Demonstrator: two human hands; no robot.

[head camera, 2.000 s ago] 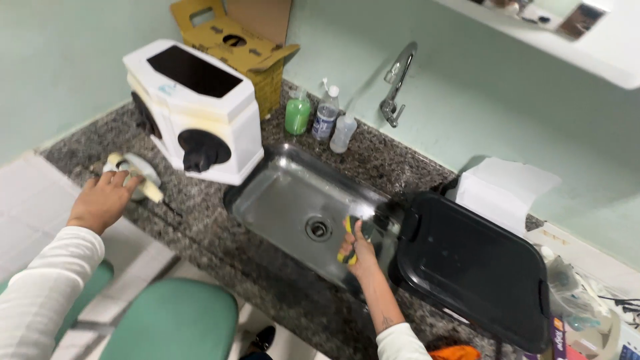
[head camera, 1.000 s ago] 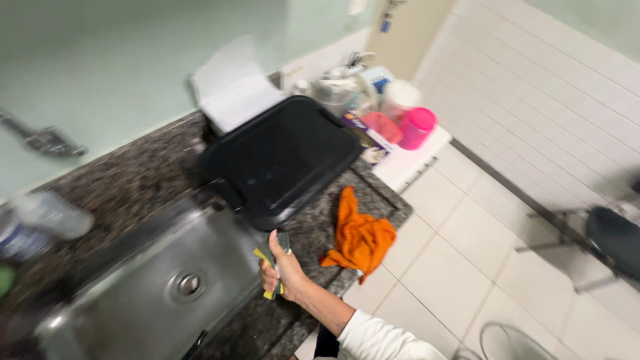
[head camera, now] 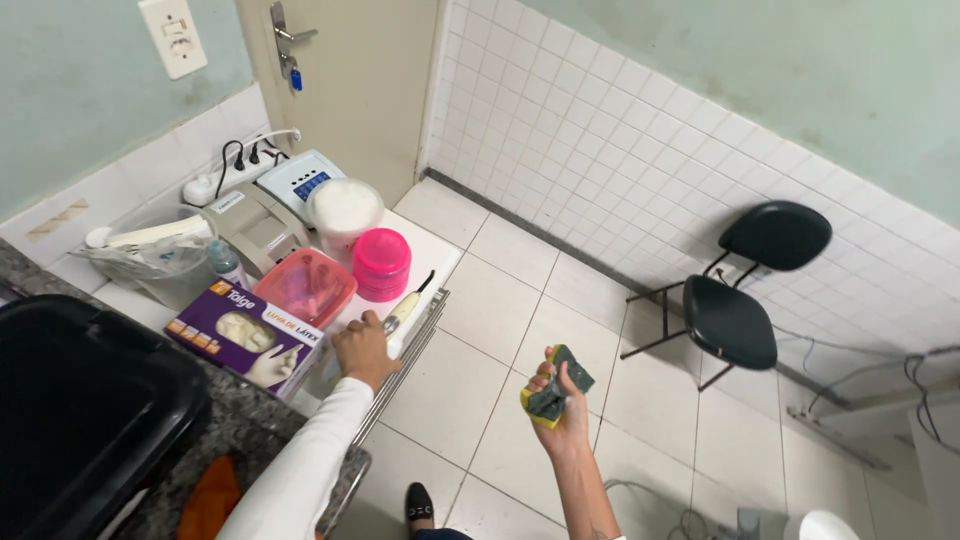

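My right hand (head camera: 561, 420) is closed around a yellow and green scouring sponge (head camera: 551, 405), squeezed so that it bends, above the tiled floor. My left hand (head camera: 365, 351) reaches palm down over the front edge of the white side surface. Its fingers are at the near end of a cream-handled tool (head camera: 403, 311) with a dark curved tip; whether they grip it is hidden. Just left of this hand is a purple box of latex gloves (head camera: 244, 337). A pink lidded jar (head camera: 382, 264) and a pink plastic tub (head camera: 306, 289) stand beyond it.
A black plastic tray (head camera: 82, 405) and an orange cloth (head camera: 211, 499) lie on the granite counter (head camera: 251, 442). Behind the box are a clear container (head camera: 176, 262), a grey device (head camera: 259, 225) and a white-filled tub (head camera: 345, 210). A black chair (head camera: 731, 322) stands right.
The view has swung far right, from the sink to the side surface. My left hand, by the white box at the sink's left earlier, is now at the side surface. The sponge stays in my right hand.
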